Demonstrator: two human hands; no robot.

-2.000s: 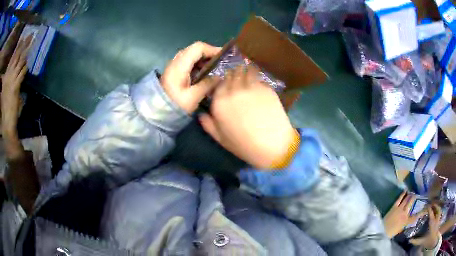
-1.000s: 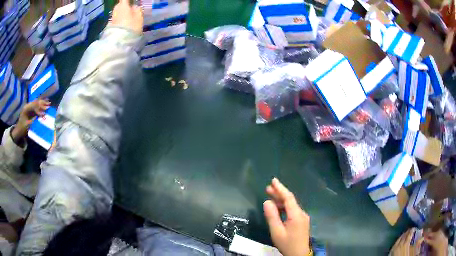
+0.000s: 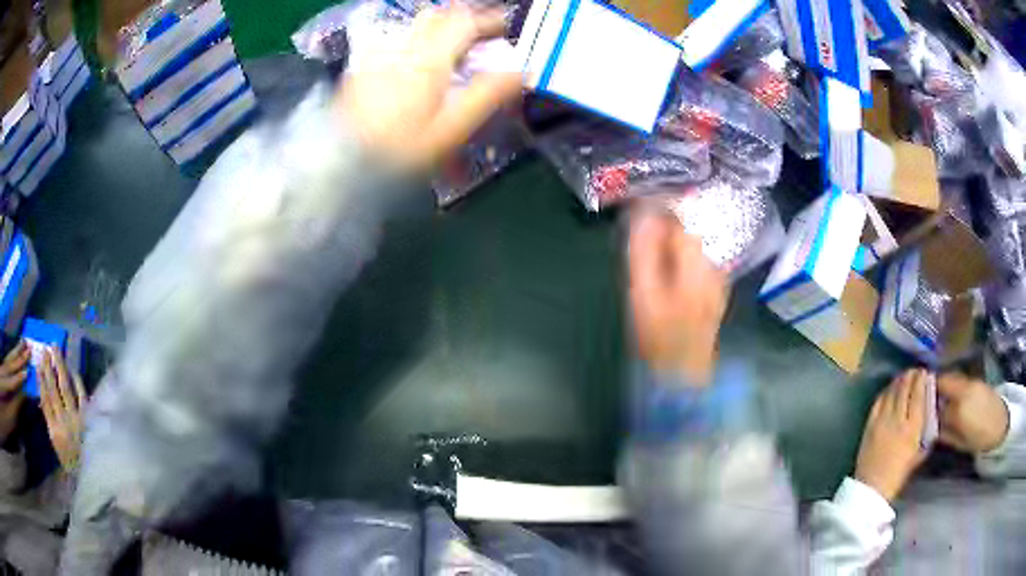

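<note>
My left hand (image 3: pixel 422 96) is blurred, over the bubble-wrapped bags at the top centre, its fingertips near a white and blue product box (image 3: pixel 608 62). Whether it grips a bag is unclear. My right hand (image 3: pixel 675 293) is blurred, just below the heap, beside a clear bubble bag (image 3: pixel 726 225); its grip cannot be told. Another bubble bag with a red mark (image 3: pixel 613 180) lies between the two hands. An open white and blue carton with a brown flap (image 3: pixel 816 259) lies right of my right hand.
Stacked cartons (image 3: pixel 197 96) stand at the upper left. A white strip (image 3: pixel 540 498) and clear tape lie at the near table edge. Another person's hands (image 3: pixel 894 433) show at the lower right, others (image 3: pixel 56 399) at the far left. More bags and open cartons crowd the right side.
My left hand has come from the carton stack to the bags. My right hand has moved up to the heap. The view has shifted, so the goods appear further left and higher.
</note>
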